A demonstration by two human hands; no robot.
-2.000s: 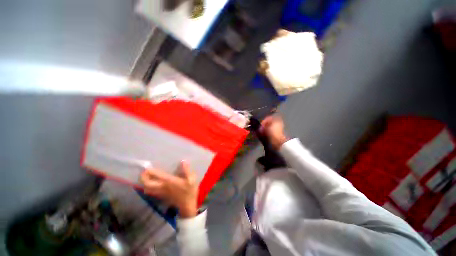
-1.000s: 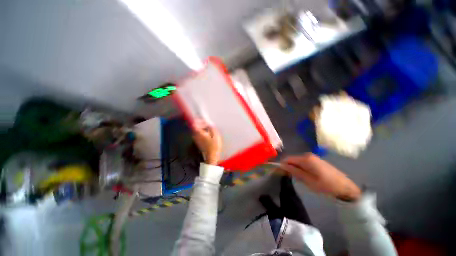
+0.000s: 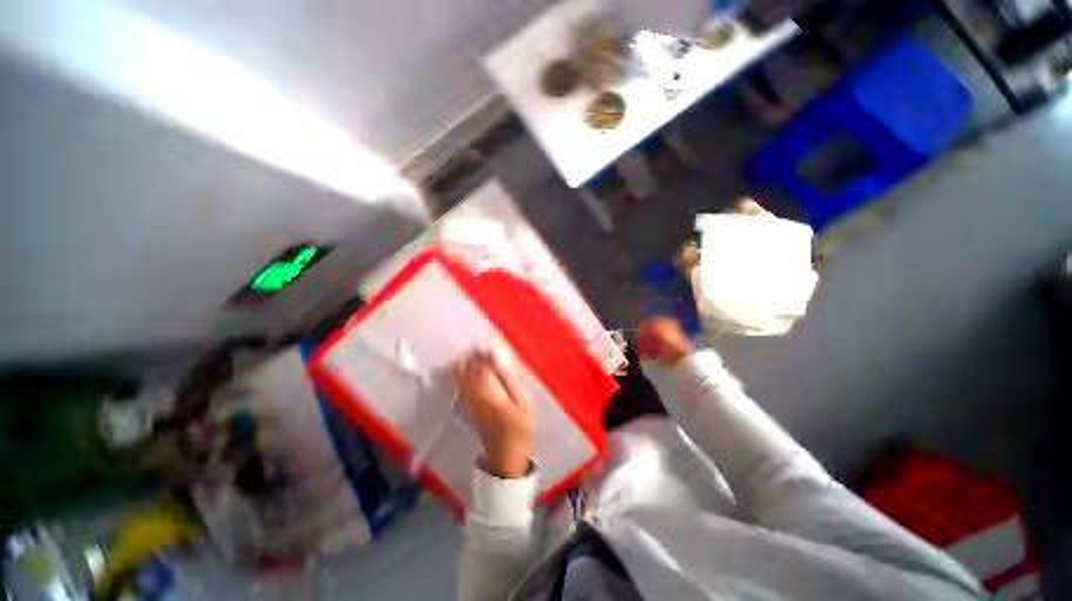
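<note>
A stack of red pieces (image 3: 535, 319) lies on a low pale table (image 3: 506, 214), with the pale inner face (image 3: 429, 323) of the top piece up and a red border around it. A thin white strip (image 3: 437, 437) crosses this face. My left hand (image 3: 500, 411) lies on the pale face with its fingers bent; blur hides whether they grip the strip. My right hand (image 3: 667, 338) is just off the stack's right corner with its fingers curled, near small whitish strands (image 3: 618, 343). What it holds, if anything, is too blurred to tell.
A white tabletop (image 3: 573, 147) with round parts bowls (image 3: 605, 112) stands at the back. A blue stool (image 3: 899, 100) is at the upper right. A cream-white sheet (image 3: 756, 276) sits right of my right hand. More red pieces (image 3: 940, 499) are at the lower right.
The view has swung about. My left hand has moved further in over the pale face. My right hand, stretched out by the stack's corner a second ago, is now curled and further from the camera.
</note>
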